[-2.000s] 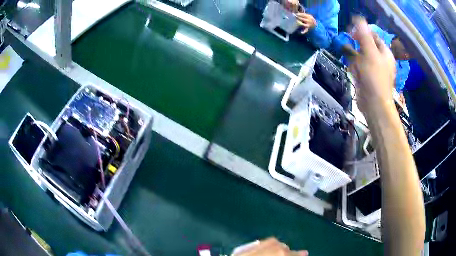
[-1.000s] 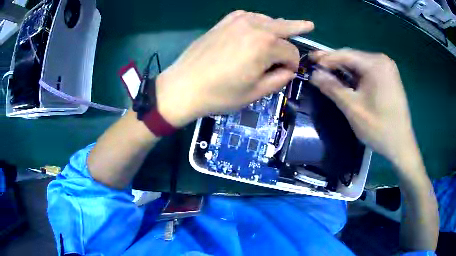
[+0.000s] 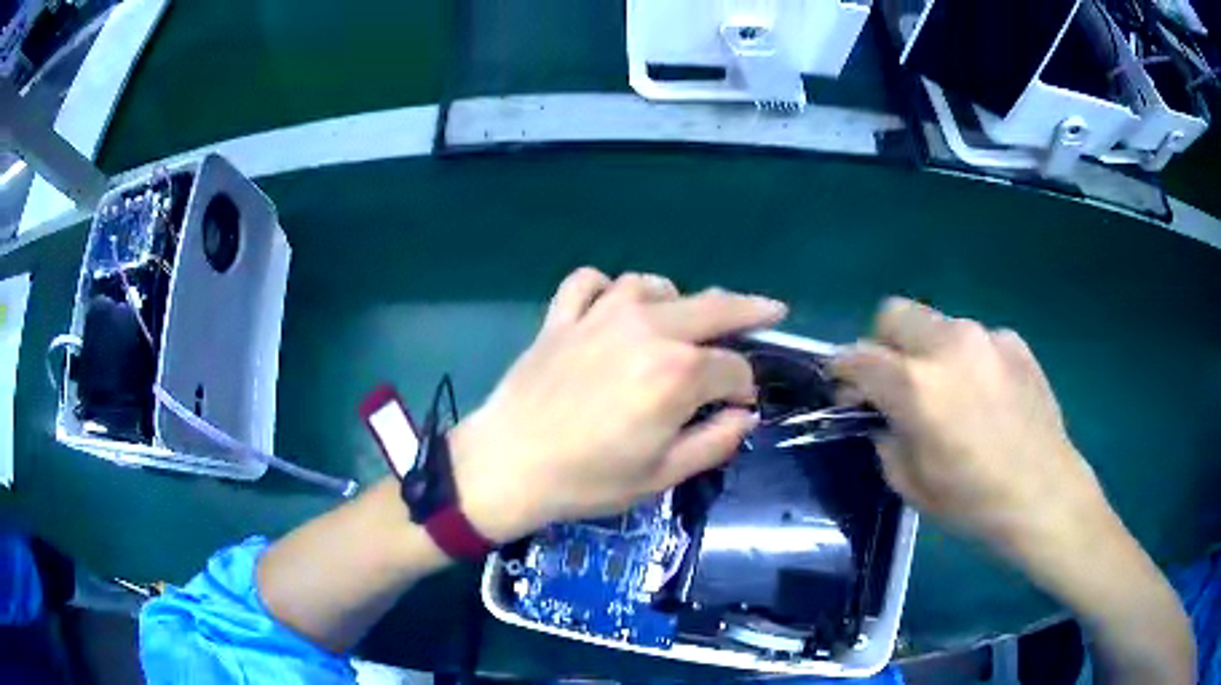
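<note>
A white open housing (image 3: 886,629) lies on the green bench in front of me. Its left part holds the blue main board (image 3: 589,583), partly under my left hand. A glossy black block (image 3: 783,515) fills the right part. My left hand (image 3: 643,381) reaches over the housing's far edge, fingertips at dark wires (image 3: 790,379); whether it grips one is unclear. It wears a dark red wrist strap (image 3: 459,533). My right hand (image 3: 937,402) is at the far right corner, fingers bent around thin wires, slightly blurred; its fingertips are partly hidden.
Another open white unit (image 3: 255,308) stands at the left, with a purple-grey ribbon cable (image 3: 248,448) hanging out. White units with bent stands (image 3: 1038,158) are at the far right, and one more (image 3: 750,47) at the top. A pale rail (image 3: 576,123) crosses behind the bench.
The view has tilted up, so the housing appears lower. Both hands remain at its far edge. Pale strands now show near my right fingers. My left hand covers the upper board.
</note>
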